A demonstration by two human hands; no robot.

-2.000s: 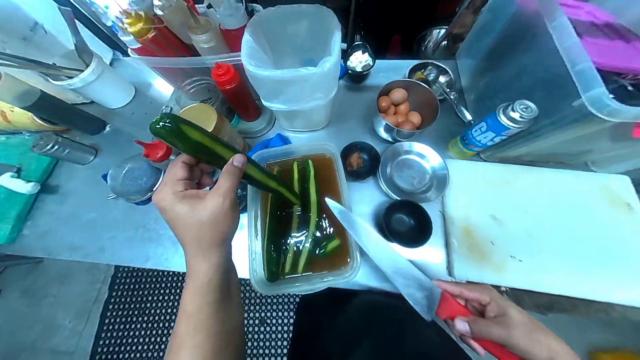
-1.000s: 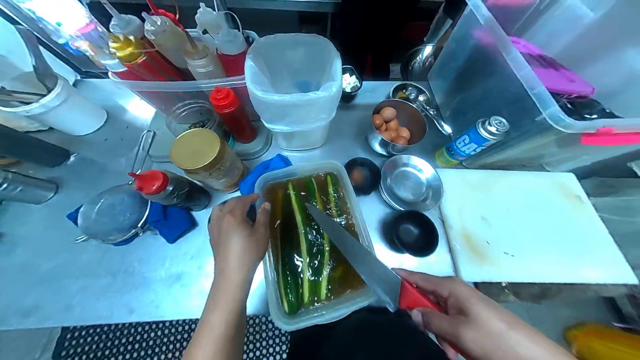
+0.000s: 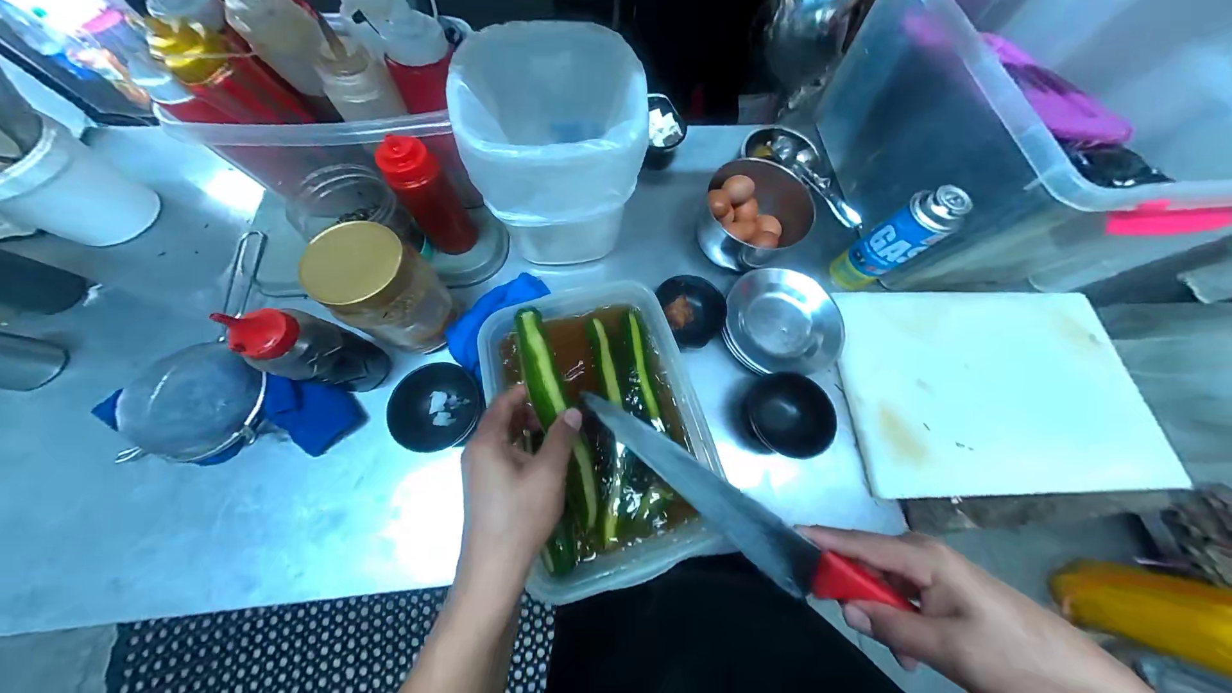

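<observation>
My left hand (image 3: 520,472) grips a striped cucumber (image 3: 546,375) at the left side of a clear plastic container (image 3: 710,462). More cucumbers with peeled strips (image 3: 640,361) lie in brown liquid inside it. My right hand (image 3: 924,597) holds a kitchen knife by its red handle (image 3: 852,580); the blade (image 3: 712,491) slants up and left over the container, its tip close to the held cucumber. Left of the container is a black bowl with white pieces (image 3: 435,406). To its right are a black bowl with orange-brown paste (image 3: 691,311), stacked metal dishes (image 3: 783,320) and another black bowl (image 3: 791,415).
A white cutting board (image 3: 1001,395) lies at the right, below a gas canister (image 3: 903,237) and a large plastic bin (image 3: 972,144). Behind stand a metal pot of eggs (image 3: 756,214), a lined white tub (image 3: 553,144) and squeeze bottles (image 3: 423,192). A gold-lidded jar (image 3: 361,274) and strainer (image 3: 192,399) are left.
My left hand held a cucumber up above the container two seconds ago; it was at the container's left edge one second ago and now grips a cucumber inside. The knife stays in my right hand.
</observation>
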